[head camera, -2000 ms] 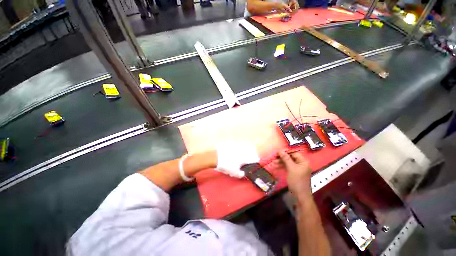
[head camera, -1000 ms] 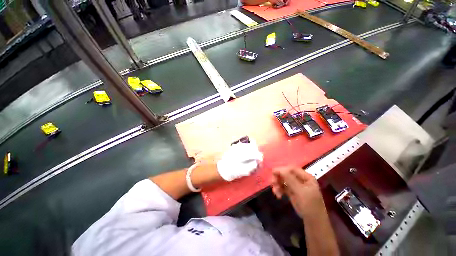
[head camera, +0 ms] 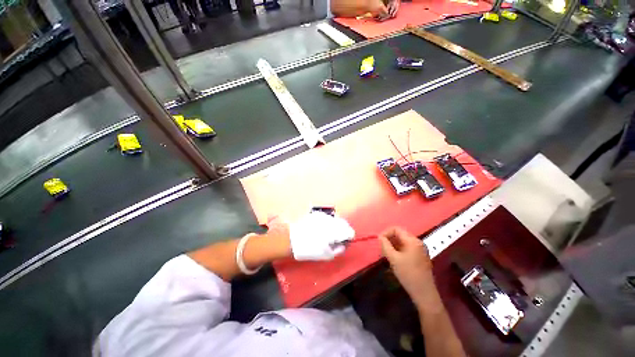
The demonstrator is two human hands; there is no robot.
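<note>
My left hand (head camera: 317, 236), in a white glove, is closed around a dark wired module (head camera: 323, 210) above the red mat (head camera: 306, 286). Only the module's far edge and a bit near the fingertips show; the glove hides the rest. My bare right hand (head camera: 404, 252) is to its right, with thumb and fingertips pinched on red lead wires (head camera: 363, 239) that run across from the gloved hand. Three more modules lie side by side on the mat at the right: one (head camera: 396, 176), a middle one (head camera: 427, 180) and one (head camera: 456, 172), with thin wires trailing.
A dark red-brown fixture plate (head camera: 515, 244) at the lower right holds one module (head camera: 493, 300), beside a perforated rail (head camera: 463, 226). The belt carries a pale divider bar (head camera: 287, 101), a brown bar (head camera: 473, 58) and yellow-wrapped parts (head camera: 129, 143). A metal post stands at left. A person's hands show far off.
The gloved hand turned the module over and drew it back slightly. My right hand, apart from it one second ago, now pinches the red wires. Yellow parts on the belt appear shifted left.
</note>
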